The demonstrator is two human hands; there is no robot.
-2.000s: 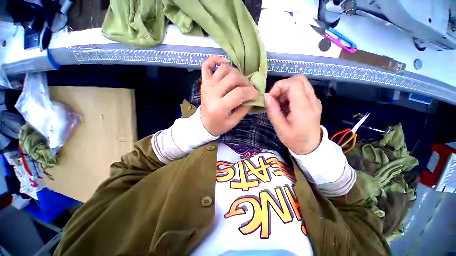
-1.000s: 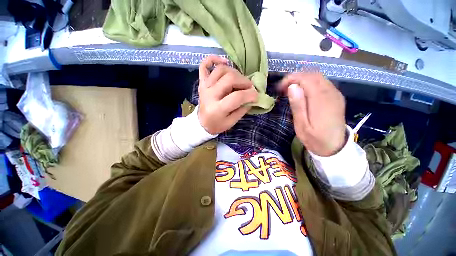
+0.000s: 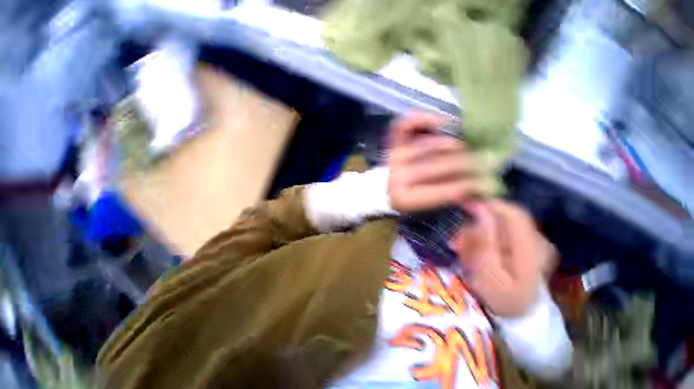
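Observation:
The frame is strongly blurred. The light green knit garment [image 3: 487, 83] lies over the table edge, and its sleeve hangs down to my hands. My left hand [image 3: 430, 167] has its fingers curled around the sleeve end. My right hand [image 3: 506, 254] is just below and to the right, its fingertips close to the sleeve end and my left fingers. Blur hides whether my right hand holds a thread, a tool or cloth.
The table edge [image 3: 327, 72] runs slanting down to the right. A blurred pink and blue tool [image 3: 630, 158] lies on the table at right. A tan board [image 3: 217, 163] and a whitish plastic bag [image 3: 169, 95] are at left. Darker green cloth [image 3: 620, 330] is at lower right.
The whole view has tilted and shifted, so table and garment slant to the right. My right hand, apart from the sleeve end a second ago, is now close to it. My left hand keeps its hold.

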